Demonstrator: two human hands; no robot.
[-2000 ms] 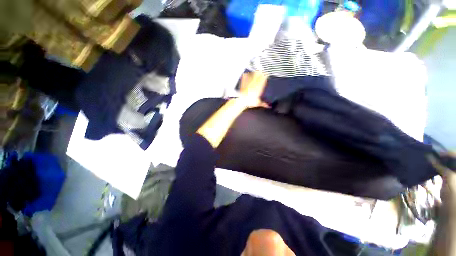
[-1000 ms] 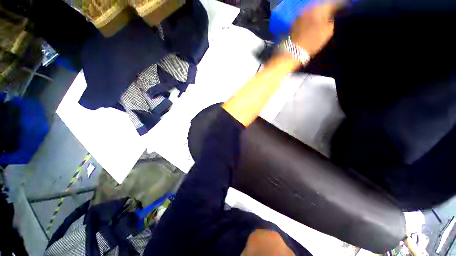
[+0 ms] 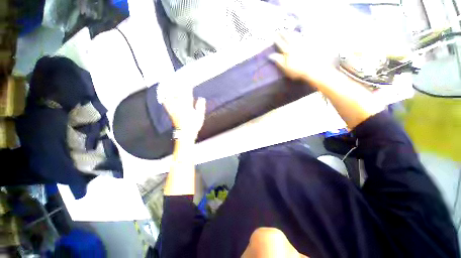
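The navy garment [image 3: 227, 83] lies along the dark padded pressing buck [image 3: 139, 136], whose rounded end shows at the left. Its checked lining [image 3: 212, 22] spreads beyond the buck, partly lost in glare. My left hand [image 3: 183, 112] is on the navy cloth near the rounded end, thumb apart; glare hides the fingertips. My right hand [image 3: 293, 60] is at the far edge of the navy cloth toward the right, fingers bent over it. Whether either hand pinches the cloth is unclear.
A navy and checked garment heap [image 3: 60, 121] lies at the left beside brown bundles [image 3: 11, 103]. The white table cover [image 3: 273, 126] shows along the buck's near side. Metal parts and cords [image 3: 376, 68] are at the upper right. A blue object [image 3: 81, 244] is at the lower left.
The navy garment was lifted off the buck one second ago and now lies along it. Both hands are now on the cloth. The view has turned.
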